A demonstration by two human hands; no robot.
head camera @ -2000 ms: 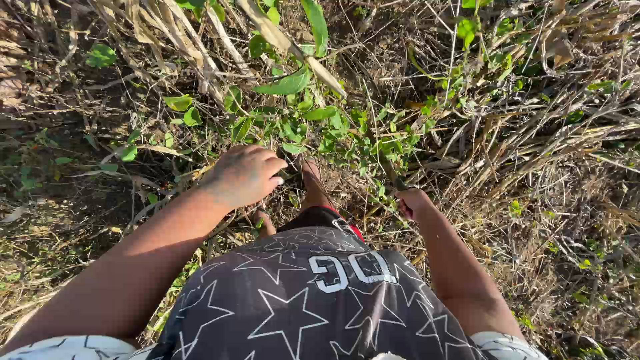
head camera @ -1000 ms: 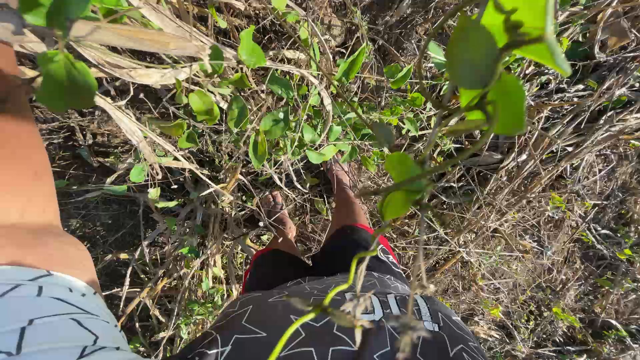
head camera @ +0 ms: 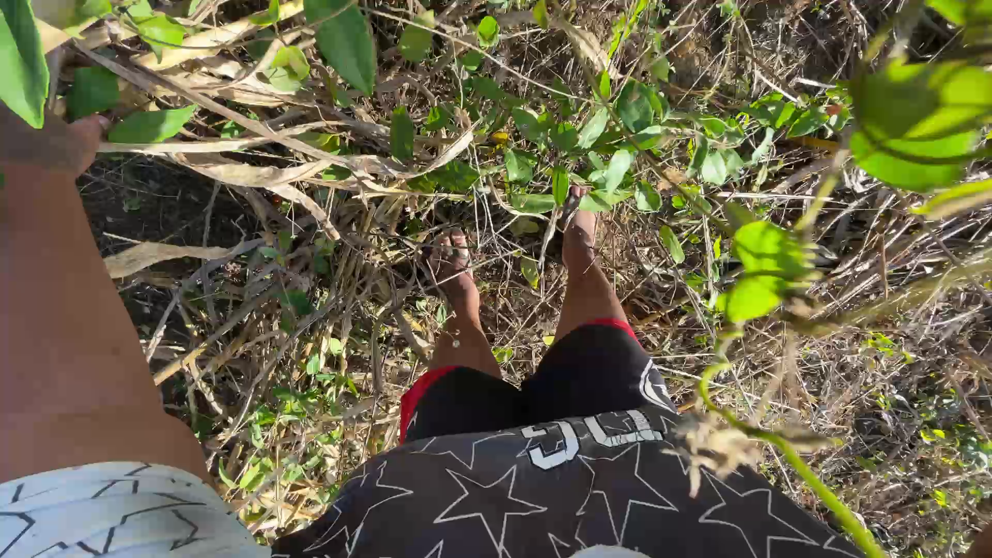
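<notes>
My left hand (head camera: 58, 143) is at the upper left edge, partly cut off by the frame and covered by green leaves. It is beside a bundle of dry, straw-coloured stalks and leaves (head camera: 263, 167); whether its fingers grip them cannot be told. My right hand is out of view. A green leafy vine (head camera: 806, 473) rises close to the camera on the right, blurred near its top, and crosses in front of my dark shirt with star outlines.
My bare feet (head camera: 453, 260) stand among dry stems and low leafy vines (head camera: 612, 167). Tangled dry brush (head camera: 876, 403) covers the ground at right. Long dry stalks and twigs cross the ground near my left foot.
My left hand has moved from near the middle to the upper left edge. My right hand, visible two seconds ago, has left the view. A vine now hangs close at the right.
</notes>
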